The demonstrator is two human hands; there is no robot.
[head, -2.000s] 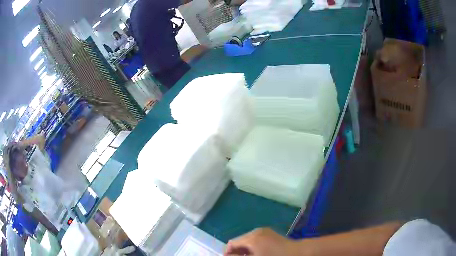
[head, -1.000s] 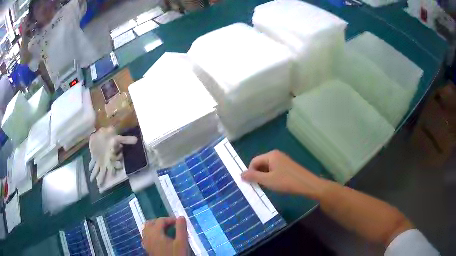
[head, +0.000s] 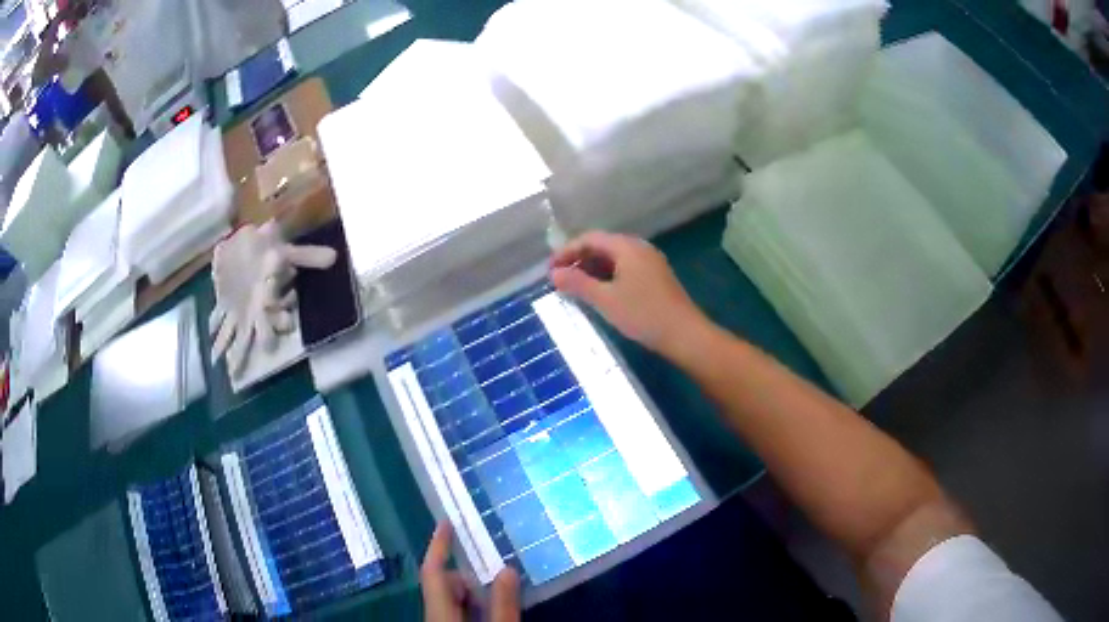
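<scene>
A solar cell array (head: 547, 437), blue with silver lines and white strips along its long sides, lies in front of me on a greyish-white sheet that shows around its edges. My right hand (head: 614, 289) is at its far right corner, thumb and fingers curled close together; whether they pinch an edge is unclear. My left hand (head: 468, 586) is at its near left corner, fingers apart, cut off by the picture's bottom edge. Two piles of cell arrays lie to the left, one (head: 304, 504) nearer the work and one (head: 176, 547) farther left.
White backsheets (head: 444, 170) and tall white stacks (head: 632, 97) stand behind the work. Pale green translucent stacks (head: 857, 243) are at right. White gloves (head: 255, 292), a dark smartphone (head: 326, 292), cardboard (head: 243, 146) and clear sheets (head: 146, 371) are at left. A person (head: 183, 49) is at the back left.
The view has shifted down onto the work. My right hand has moved from the array's right strip to its far right corner. My left hand has moved down to the near left corner.
</scene>
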